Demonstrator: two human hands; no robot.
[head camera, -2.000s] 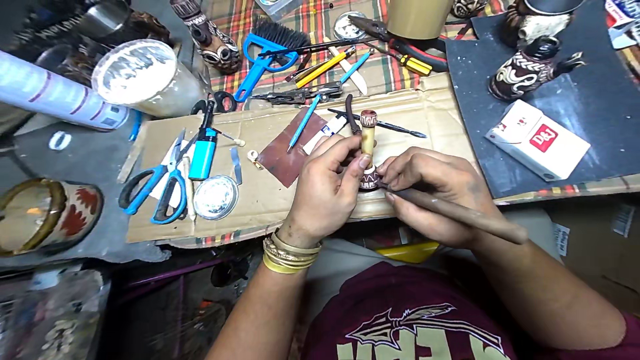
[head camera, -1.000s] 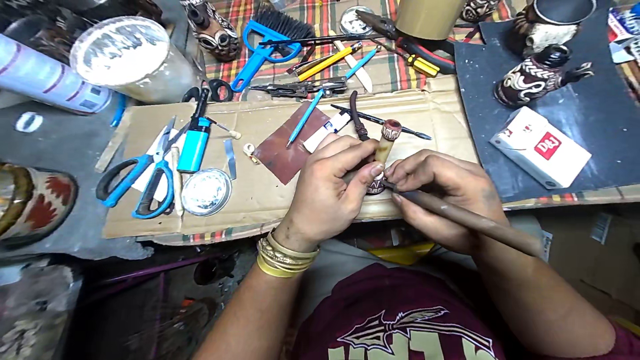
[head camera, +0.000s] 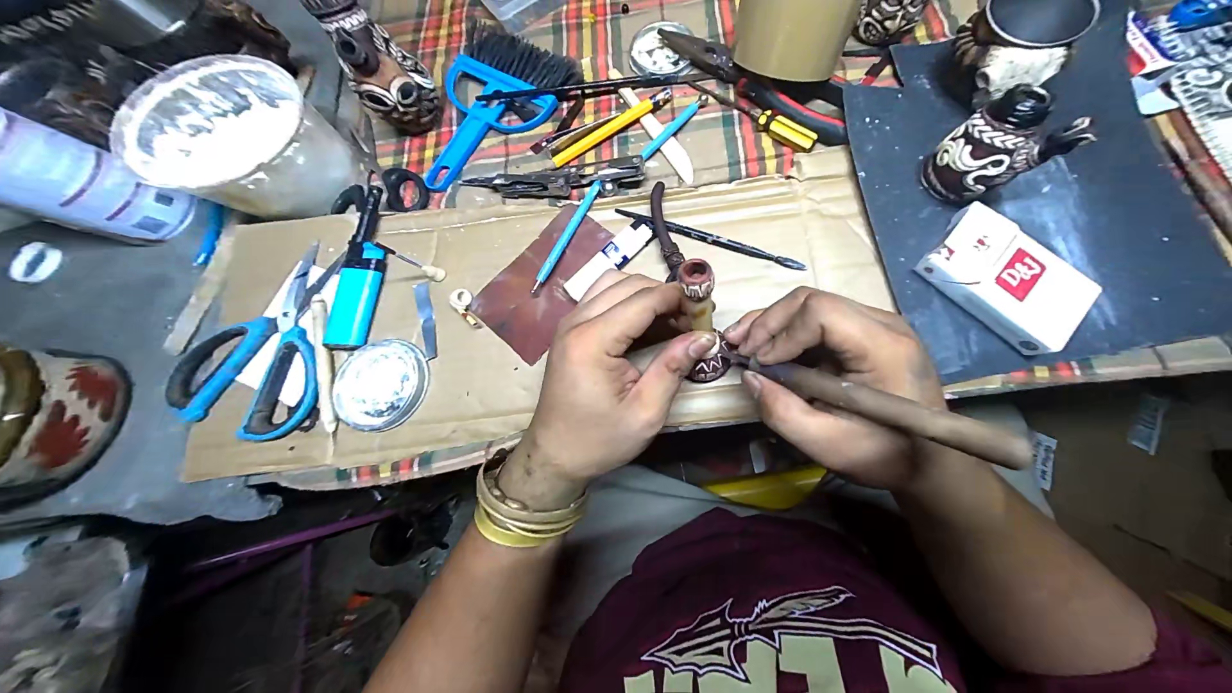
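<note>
Between the fingers of my left hand (head camera: 616, 371) is a small carved pipe (head camera: 708, 361), its dark red bowl upright above a pale middle and its patterned dark base lowest. A dark curved stem rises behind the bowl. My right hand (head camera: 837, 375) grips a thick brown-handled carving tool (head camera: 895, 414); the tool's narrow front end is at the patterned base, its very tip hidden by fingers. Just behind my left hand lie a brown sandpaper square (head camera: 529, 289), a white eraser-like block (head camera: 608, 260) and a light blue pen-like tool (head camera: 568, 236).
On the cardboard (head camera: 462, 241) at left are blue-handled scissors (head camera: 279, 337), a blue lighter (head camera: 354, 298) and a round lid (head camera: 380, 384). Farther back lie a blue brush (head camera: 491, 101), a multitool (head camera: 558, 179) and pliers (head camera: 741, 87). A carved vessel (head camera: 982, 154) and white box (head camera: 1009, 279) stand right.
Both hands keep hold of the pipe and the tool. The pipe's bowl leaned rightward a second ago and now stands more upright. The view has shifted slightly.
</note>
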